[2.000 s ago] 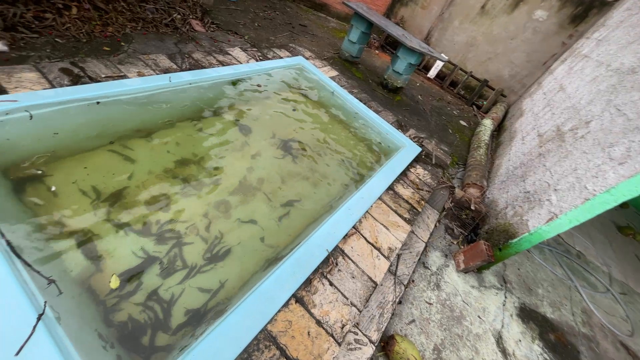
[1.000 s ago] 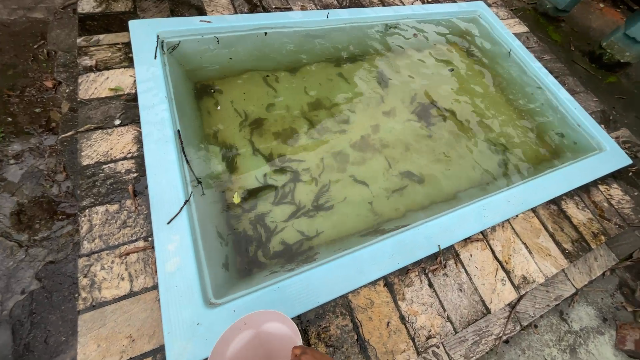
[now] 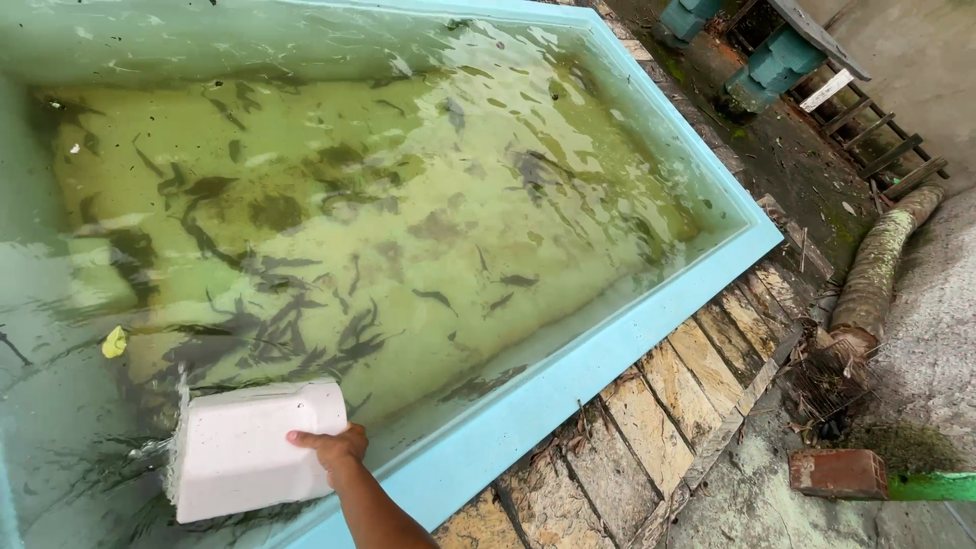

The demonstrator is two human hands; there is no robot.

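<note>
My right hand (image 3: 335, 450) grips the base end of a pale pink plastic container (image 3: 255, 450) with its thumb on the side. The container lies tilted on its side, its mouth facing left in the water, with a small splash at the rim. Around it is the greenish water of a light blue rectangular tank (image 3: 564, 404). Many dark fish (image 3: 286, 328) gather at the bottom just beyond the container. A yellow leaf (image 3: 114, 342) floats to its left. My left hand is not in view.
Stone paving (image 3: 648, 427) borders the tank. At the right are a log (image 3: 877, 267), a red brick (image 3: 839, 473), a green bar (image 3: 932, 486) and a rough wall (image 3: 938, 320). A bench with blue-green supports (image 3: 774, 69) and a wooden ladder-like frame (image 3: 877, 137) stand at the upper right.
The pink container has moved from the tank's near edge into the water, held by my right hand. The view has swung and come closer to the water.
</note>
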